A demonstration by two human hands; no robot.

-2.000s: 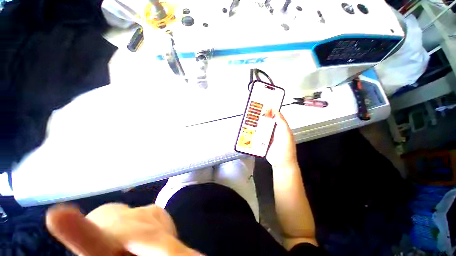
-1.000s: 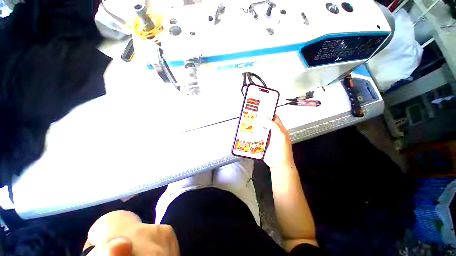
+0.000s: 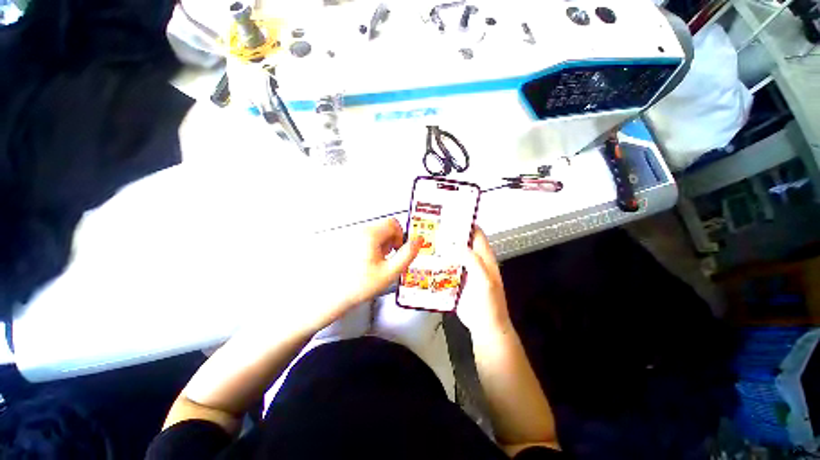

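A smartphone (image 3: 438,243) with a lit white, red and orange screen is held over the front edge of the white machine table (image 3: 171,260). My right hand (image 3: 482,283) grips its right side from below. My left hand (image 3: 382,258) is at its left side, with one digit over the screen. The other left fingers are curled near the phone's edge, and whether they grip it is unclear. Black-handled scissors (image 3: 446,151) lie just beyond the phone's top end. Small pink-handled snips (image 3: 537,184) lie to the right.
The white sewing machine head (image 3: 450,76) spans the back, with its black control panel (image 3: 601,89) at right. A black-handled tool (image 3: 620,175) lies at the table's right end. Dark cloth (image 3: 81,117) is heaped at left. A light cloth bundle (image 3: 706,99) is behind the machine's right end.
My left hand has come up from the lower left to the phone. The phone and right hand have moved slightly down and left in view. More of the scissors shows.
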